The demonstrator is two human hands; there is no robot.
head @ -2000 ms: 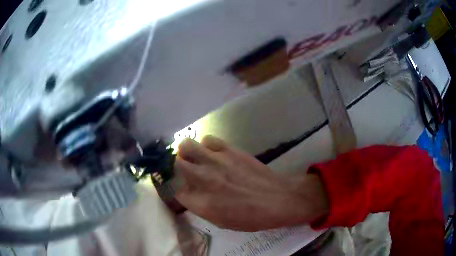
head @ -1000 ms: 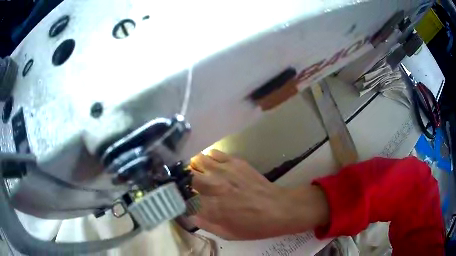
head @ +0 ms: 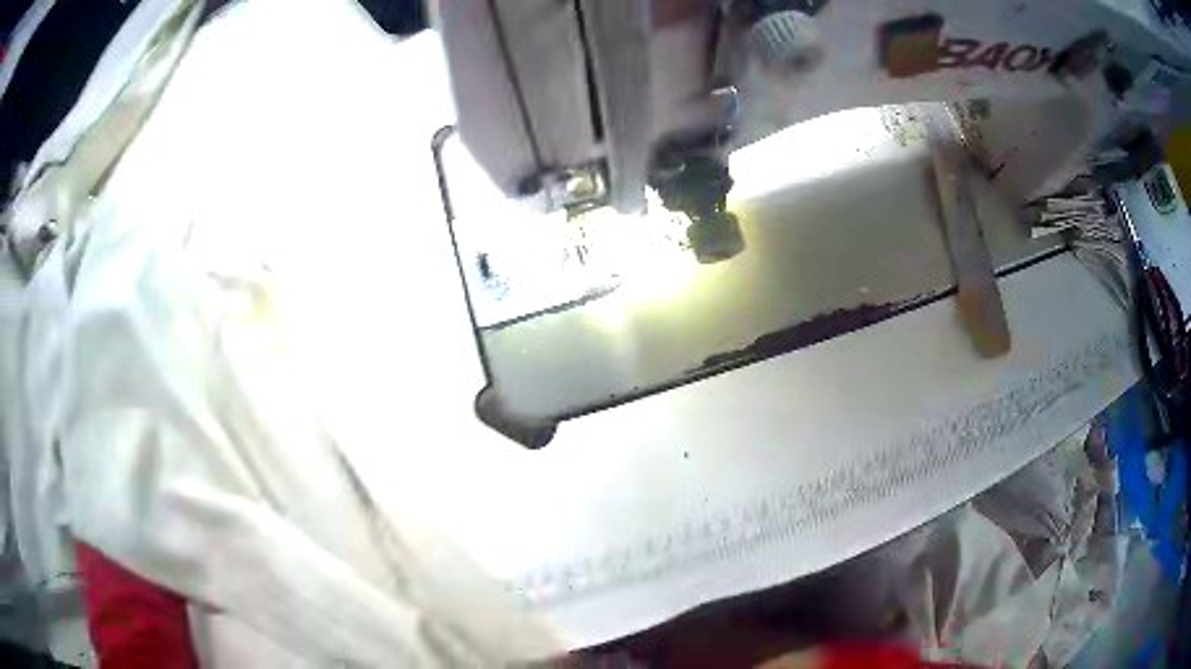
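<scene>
A large beige-white cloth (head: 170,431) lies in folds over the left of the table, left of the needle area. The presser foot and needle area (head: 584,242) is lit brightly, and no cloth shows under it. A small ribbed knob (head: 716,235) hangs beside it. The machine head (head: 536,79) is at the top. My left red sleeve (head: 137,612) shows at the lower left beside the cloth; the hand itself is not visible. My right hand (head: 784,657) is a blurred sliver at the bottom edge, mostly cut off, with a red sleeve.
A flat yellowish-brown strip (head: 970,261) lies on the machine bed at right. Small cut pieces (head: 1078,220) and dark-and-red-handled scissors (head: 1160,307) are at the right edge. A printed scale (head: 810,503) runs along the front. Crumpled beige cloth (head: 1032,555) is below right, beside blue material.
The view has shifted, showing the needle area and table front. My right hand has left the needle area for the bottom edge. The large cloth now shows spread at the left.
</scene>
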